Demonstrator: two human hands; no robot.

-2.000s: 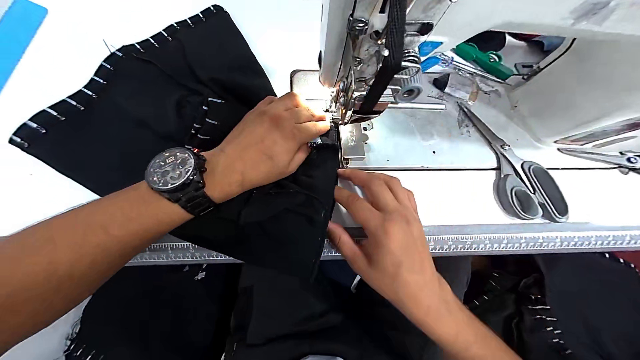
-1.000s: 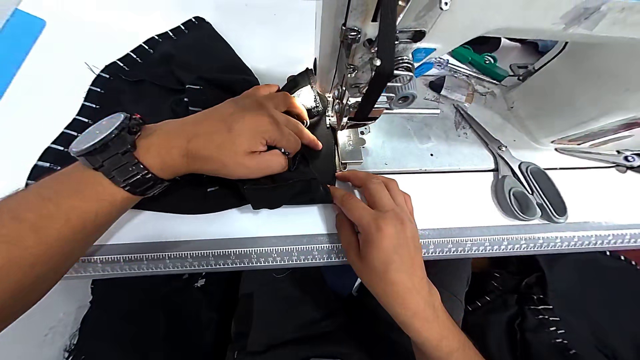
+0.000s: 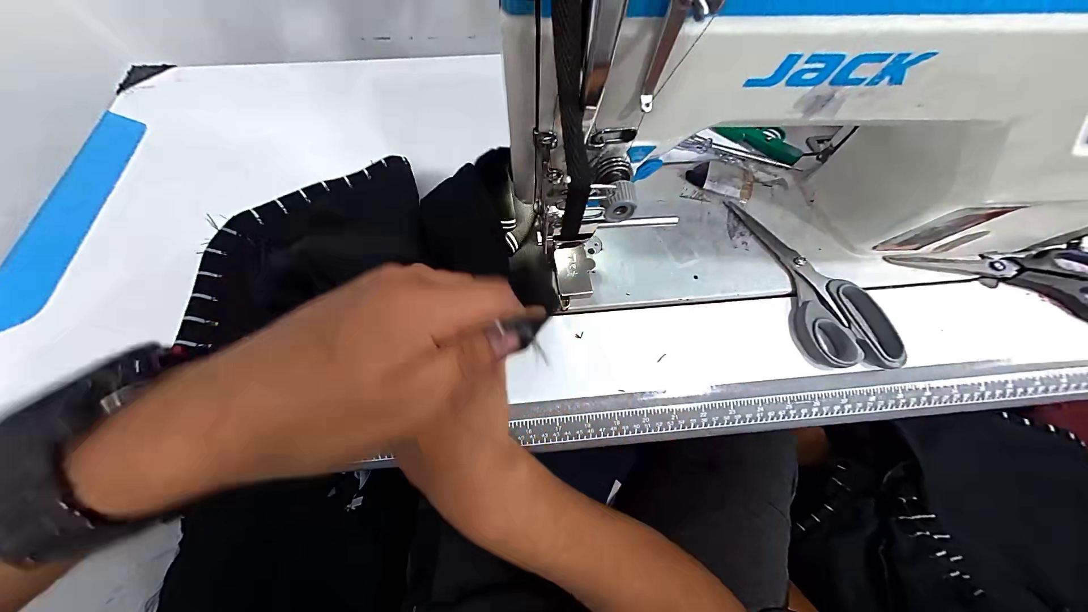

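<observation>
A black fabric piece (image 3: 331,225), its curved edge lined with white stitches, lies on the white table left of the sewing machine (image 3: 765,85). Part of it is bunched beside the presser foot (image 3: 565,285). My left hand (image 3: 399,340), blurred, with a dark watch on the wrist, is over the front of the fabric. Its fingertips meet a small dark bit of cloth at the fabric's near corner. My right hand (image 3: 450,408) is under and against the left one, mostly covered by it; what its fingers hold is hidden.
Grey-handled scissors (image 3: 820,297) lie right of the presser foot, thread snips (image 3: 1003,268) farther right. A ruler strip (image 3: 680,412) runs along the table's front edge. More black fabric with white stitches (image 3: 977,501) is below it. A green-handled tool (image 3: 761,144) lies behind the scissors.
My right hand has moved left, from beside the presser foot to under my left hand. The fabric is bunched up left of the machine. The view has shifted and shows more of the machine.
</observation>
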